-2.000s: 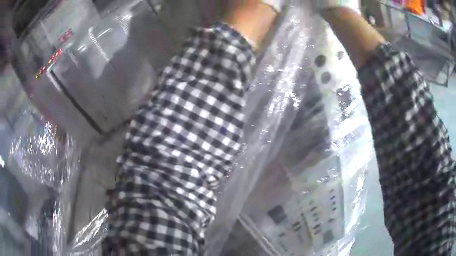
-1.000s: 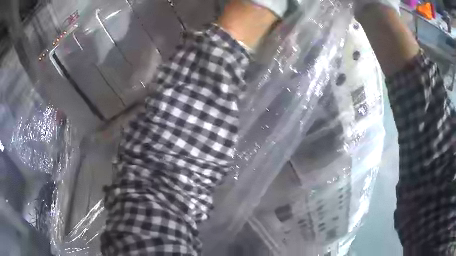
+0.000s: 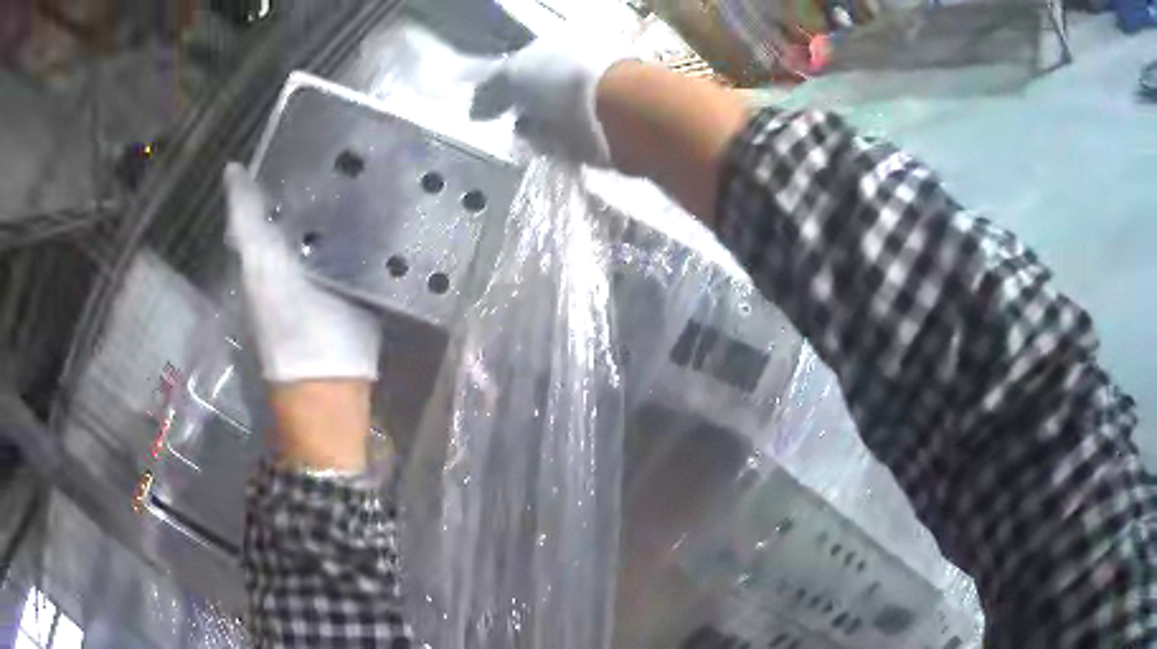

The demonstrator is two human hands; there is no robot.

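A grey metal end panel (image 3: 381, 209) with several round holes is at the upper left. My left hand (image 3: 305, 298), in a white glove, lies against its left and lower edge with fingers extended; the thumb side is unclear. My right hand (image 3: 552, 102), in a white glove with grey fingers, is at the panel's upper right corner, fingers bent on bunched clear stretch film (image 3: 546, 393). The film runs down from that hand over the housings. A perforated housing face (image 3: 825, 571) shows through film at the lower right.
More grey metal (image 3: 209, 444) with a dark slot lies at the lower left, beside my left forearm. Grey-green floor (image 3: 1015, 190) shows at the right. A grey bin or crate (image 3: 945, 44) and a small red item (image 3: 812, 53) are at the top right.
Both hands have come fully into view and the view has turned. My left forearm has moved down and left. The holed end panel now shows between the hands, with film bunched beside it.
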